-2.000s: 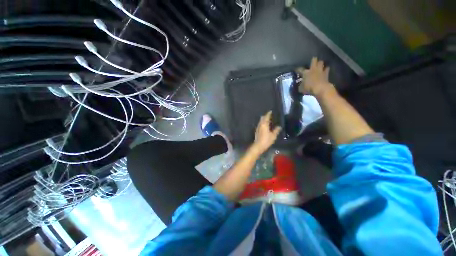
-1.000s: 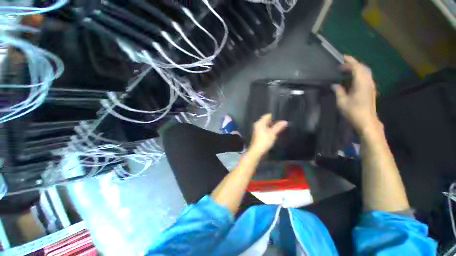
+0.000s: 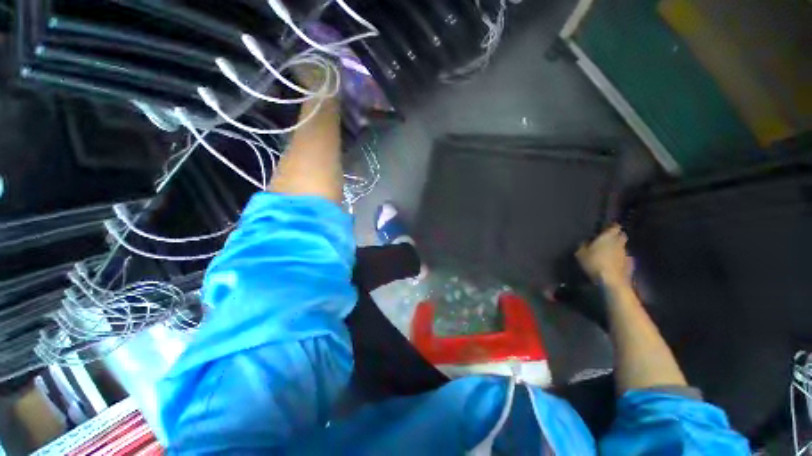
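Observation:
A black device tray (image 3: 516, 200) lies flat on the grey floor in front of me, and I see no tablet in it. My left hand (image 3: 313, 78) is raised to the rack at upper left, partly behind white cable loops. It holds a dark glossy tablet (image 3: 363, 87) with a purple reflection, tilted beside the rack's slabs. My right hand (image 3: 608, 254) is low at the tray's right edge, fingers bent. Whether it grips the edge cannot be told.
White charging cables (image 3: 258, 76) hang from the charging rack (image 3: 107, 58) at left. A green board (image 3: 672, 98) stands at upper right. Large black trays (image 3: 730, 285) are at right. A red and white stool (image 3: 481, 347) is between my legs. Red trays (image 3: 111, 435) show at lower left.
My left hand has moved from the tray up to the rack, now with a tablet. My right hand has dropped from the tray's upper right to its lower right. The tray's dark glossy contents no longer show.

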